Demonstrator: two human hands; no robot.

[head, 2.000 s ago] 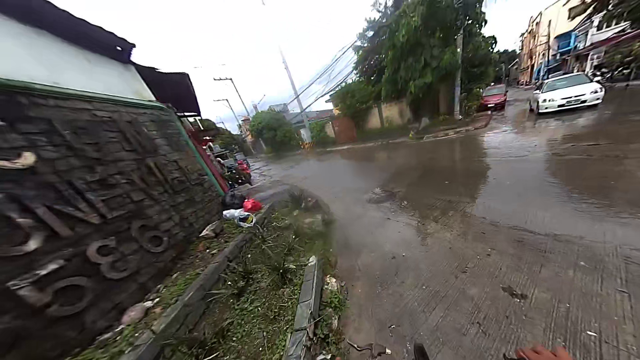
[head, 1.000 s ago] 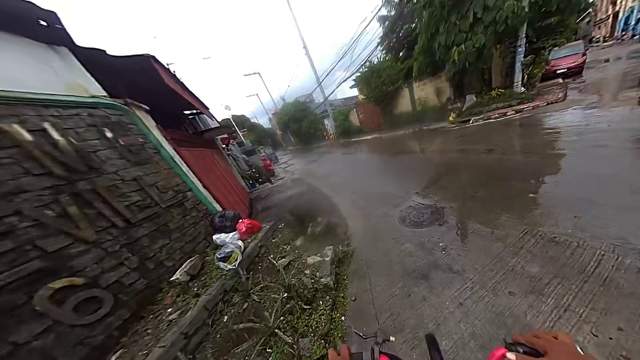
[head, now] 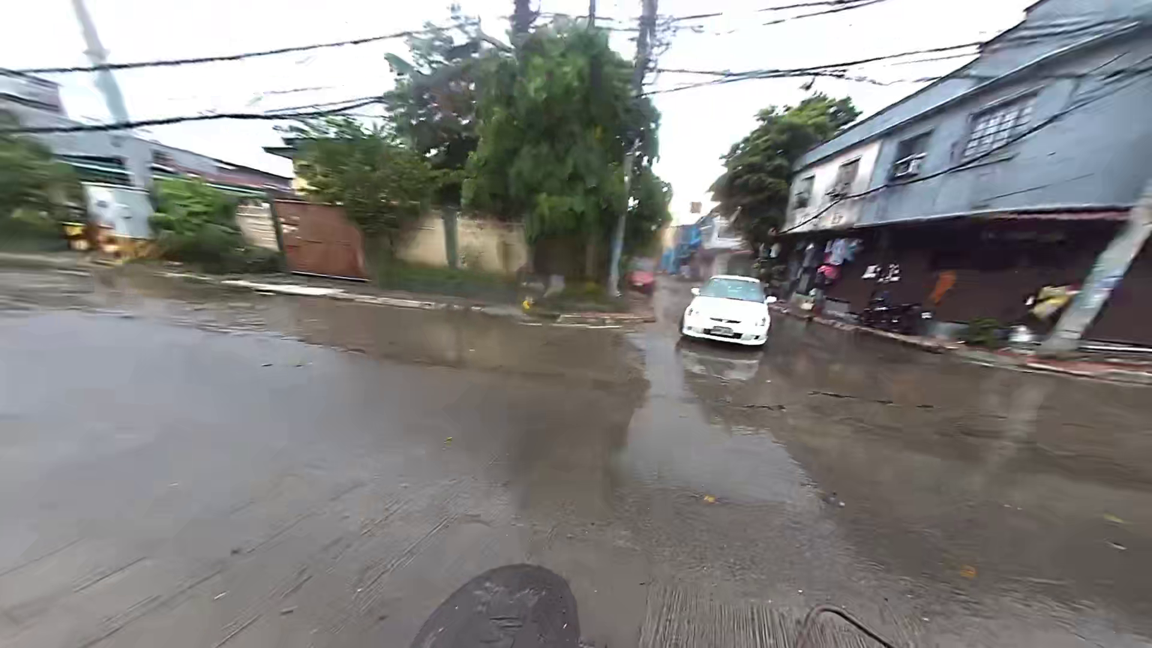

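Neither of my hands shows in the head view now. A dark rounded thing [head: 504, 612], perhaps a mirror or a manhole cover on the road, rises from the bottom edge left of the middle; I cannot tell which. Right of it, a thin dark curved cable [head: 841, 614] enters at the bottom edge. Around both lies the wet concrete road [head: 378, 468], with grooves in its surface. What my hands hold or touch is hidden below the view.
A white car [head: 727, 310] faces me on the wet road, right of the middle. Behind are a kerb [head: 423, 304], a rusty gate [head: 320, 238], trees [head: 558, 144] and a thin pole [head: 623, 225]. A leaning pole [head: 1105, 274] stands by the blue-grey building [head: 999, 162] at right.
The view has swung far to the right. My hands, seen one second ago near handlebars at the bottom edge, are out of view. The stone wall and rubbish bags have left the view.
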